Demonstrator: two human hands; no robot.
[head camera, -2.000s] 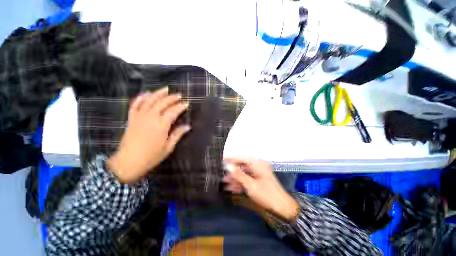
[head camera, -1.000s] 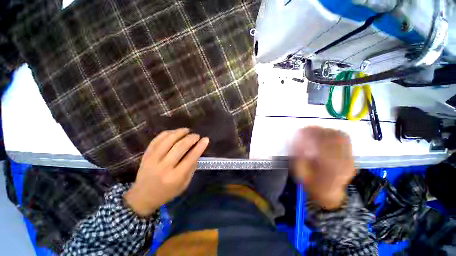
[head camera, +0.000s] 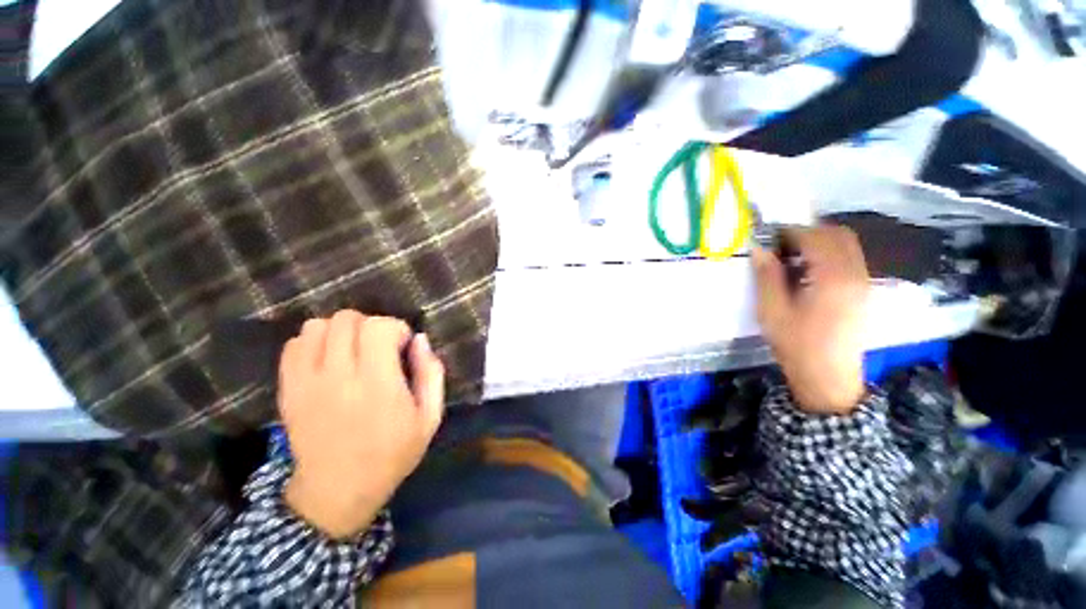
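Observation:
A dark plaid panel (head camera: 256, 202) with thin cream checks lies on the left of the white table, reaching its front edge. A plain dark piece (head camera: 244, 357) lies on it near that edge. My left hand (head camera: 357, 399) holds both down, its fingers curled over the plain piece; the fingertips are hidden. My right hand (head camera: 819, 303) is blurred, just right of the scissors with green and yellow handles (head camera: 723, 202). Something dark shows between its fingers, but I cannot tell what it is or whether it is gripped.
The white sewing machine (head camera: 667, 48) stands behind the scissors, blurred, with a black band (head camera: 869, 101) draped over it. A dark object (head camera: 911, 250) lies on the table to the right of my right hand. A blue crate (head camera: 673, 476) and dark cloth heaps are below the table edge.
The plaid panel has come forward over the table's left part and now shows further left. My right hand has moved right from the front edge to beside the scissors. My left fingers have curled.

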